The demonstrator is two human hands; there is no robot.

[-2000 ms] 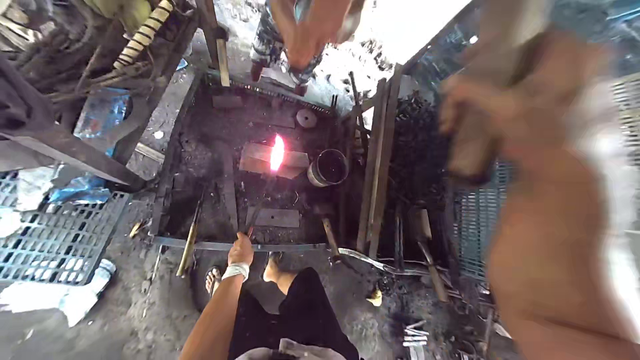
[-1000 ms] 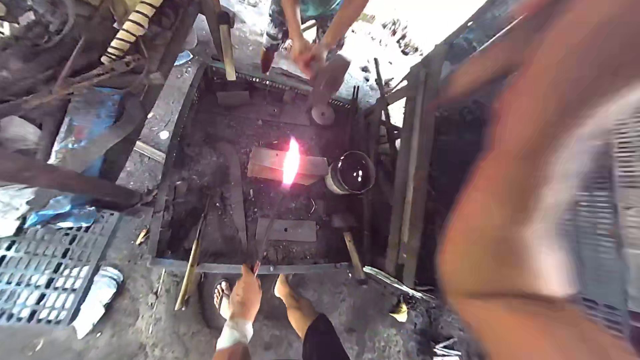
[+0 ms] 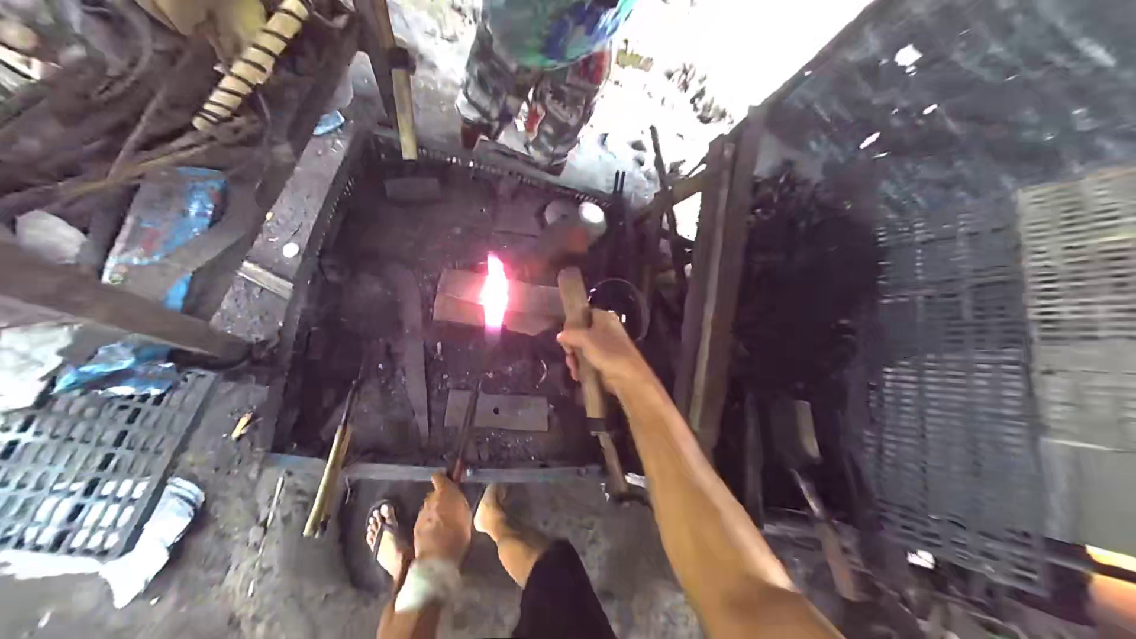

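Note:
My left hand [image 3: 442, 522], with a pale wrap at the wrist, grips the rear of a pair of dark metal tongs or a rod [image 3: 468, 426]. Beyond it, a glowing hot metal piece [image 3: 494, 293] lies over a steel anvil block [image 3: 457, 297]. My right hand [image 3: 603, 348] is closed around the wooden handle of a hammer [image 3: 575, 306]. The blurred hammer head [image 3: 564, 241] is to the right of the glowing piece, apart from it in the view. A flat metal plate with a hole [image 3: 515, 412] lies nearer my feet.
A round container [image 3: 621, 306] of dark liquid stands right of the block. The pit's metal rim [image 3: 382, 470] runs before my feet. Another person's legs [image 3: 541, 106] are at the far side. Upright boards [image 3: 710, 293] border the right; plastic crates [image 3: 98, 461] lie at left.
My right hand has swung down with the hammer from the raised position at the right. The other person's hands and hammer, seen over the far side earlier, are out of view.

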